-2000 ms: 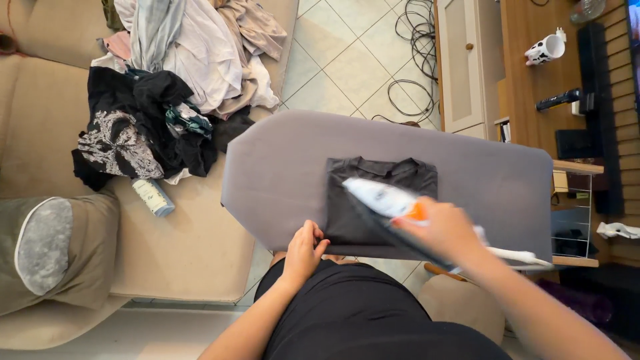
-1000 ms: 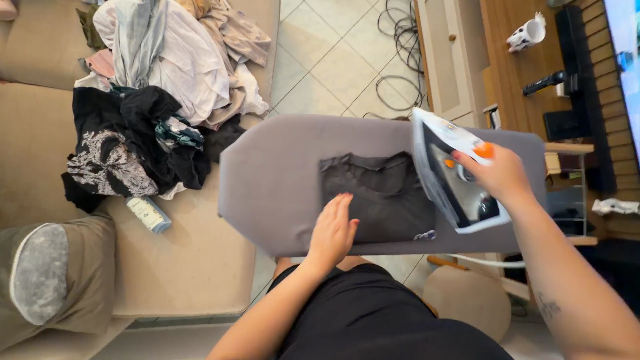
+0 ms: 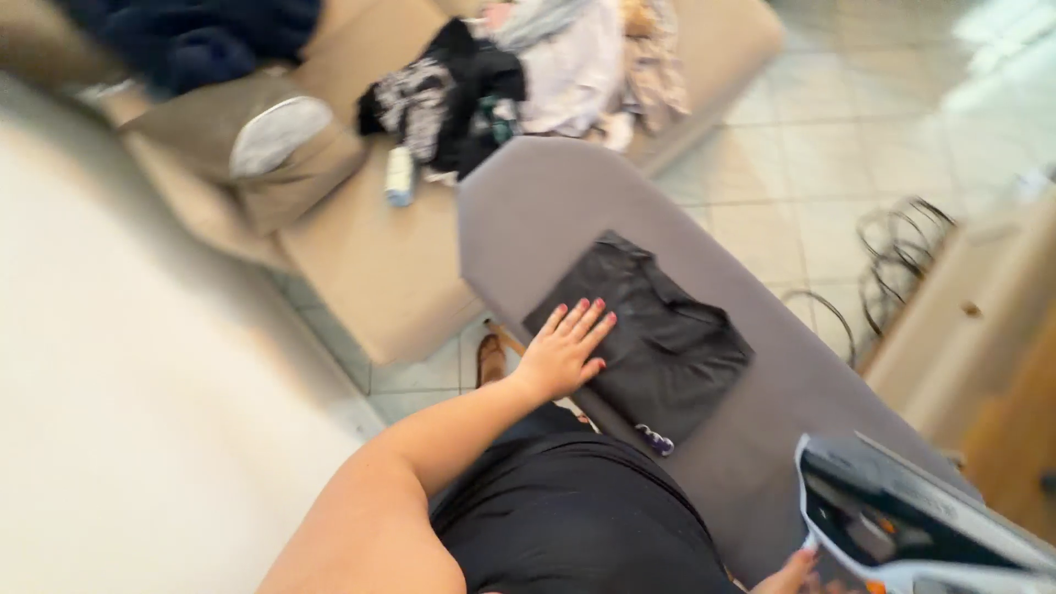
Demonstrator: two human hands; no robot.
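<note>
A folded black garment (image 3: 660, 346) lies on the grey ironing board (image 3: 544, 194), with a small light print near its lower edge. My left hand (image 3: 565, 351) rests flat on the garment's left part, fingers apart. At the lower right, a clothes iron (image 3: 899, 503) stands tilted over the board's wide end. Next to the iron's lower side is my right hand (image 3: 796, 577), blurred and cut by the frame edge; its grip on the iron is not visible.
A beige sofa (image 3: 371, 297) at upper left holds piled clothes (image 3: 569, 66), a cushion (image 3: 247, 148) and a bottle (image 3: 399, 177). Black cables (image 3: 899, 256) lie coiled on the tiled floor beside a light cabinet (image 3: 965, 309). A white wall (image 3: 124, 371) is at the left.
The iron has gone from above the garment to the board's wide end. My left hand, earlier at the board's edge, lies on the garment. The view has turned strongly.
</note>
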